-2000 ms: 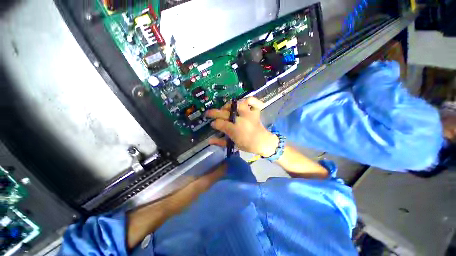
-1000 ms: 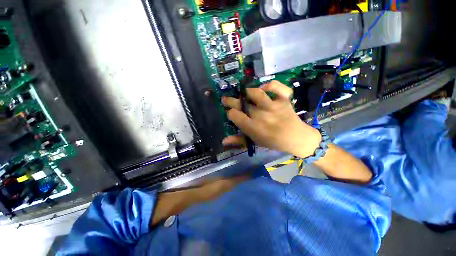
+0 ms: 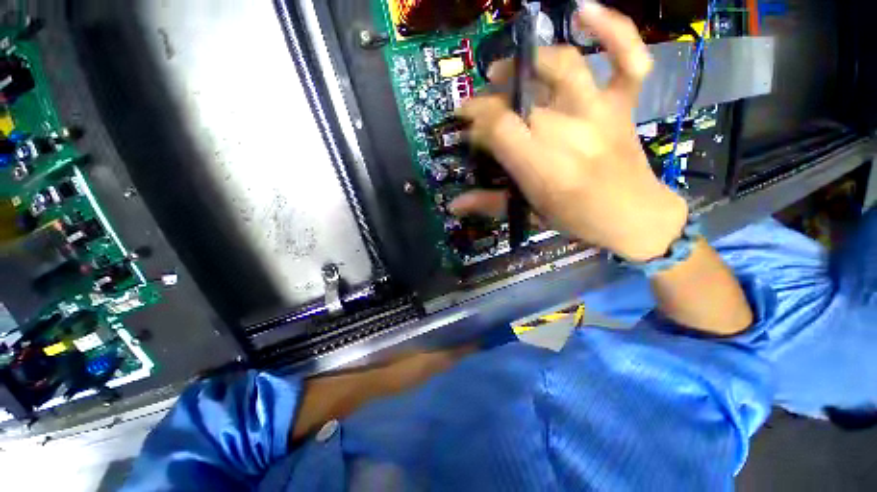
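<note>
My right hand [image 3: 577, 154] is raised over the power supply board [image 3: 415, 91], with the slim black marker pen or probe [image 3: 524, 86] held between its fingers. The hand is slightly blurred and hides the board's middle. The blue-grey wrist strap [image 3: 657, 252] is on the right wrist. The silver heat sink [image 3: 731, 77] shows to the right of the hand, and copper-wound chokes [image 3: 438, 12] show at the top. The black carrier [image 3: 389, 154] frames the board. My left forearm lies across my front; the left hand itself does not show.
A second board [image 3: 96, 240] in its carrier lies at the left. Between the carriers is a pale metal plate [image 3: 240, 144]. The metal conveyor rail [image 3: 385, 336] runs along the near side. A blue cord [image 3: 689, 96] hangs at the right. Another person's blue sleeve [image 3: 846, 288] is at right.
The view has shifted, showing more of the left board. My right hand has moved from the board's near edge up towards the heat sink and large capacitors, still holding the pen.
</note>
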